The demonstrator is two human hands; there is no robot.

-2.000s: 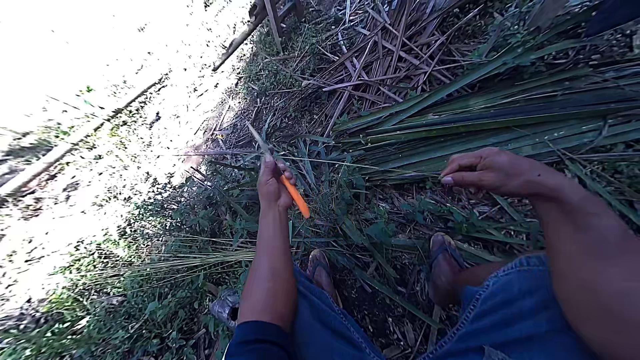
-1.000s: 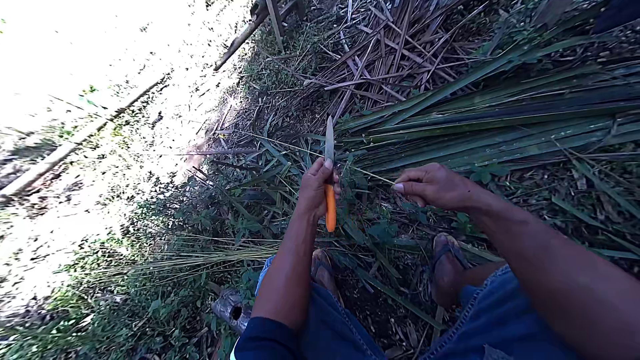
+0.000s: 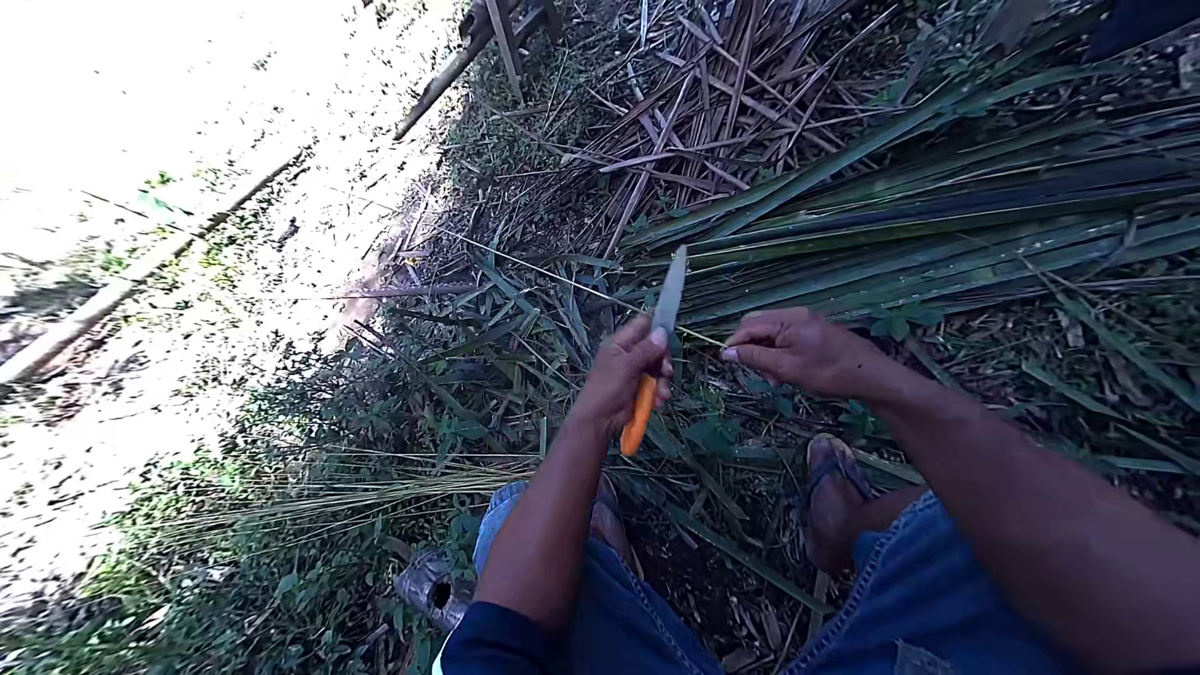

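Observation:
My left hand [image 3: 628,370] grips a knife with an orange handle [image 3: 638,415], its blade [image 3: 670,292] pointing up and away from me. A thin palm leaf midrib [image 3: 553,275] passes behind or against the blade near that hand and runs out to the upper left. Its thick end is pinched between the thumb and fingers of my right hand [image 3: 797,352], a little to the right of the knife. Beyond my right hand lie long green palm leaves [image 3: 919,220]. A bundle of thin stripped midribs [image 3: 412,489] lies left of my left forearm.
Dry brown leaf strips [image 3: 741,103] are heaped at the top. A pole [image 3: 141,272] lies on the sunlit ground at left. My sandalled feet [image 3: 834,487] stand among leaf scraps, and a silvery object [image 3: 431,586] with a dark hole is beside my left leg.
Two seconds ago my hands were far apart; they have come close together, my left hand moving right with the knife. Since one second ago the blade has tilted slightly to the right.

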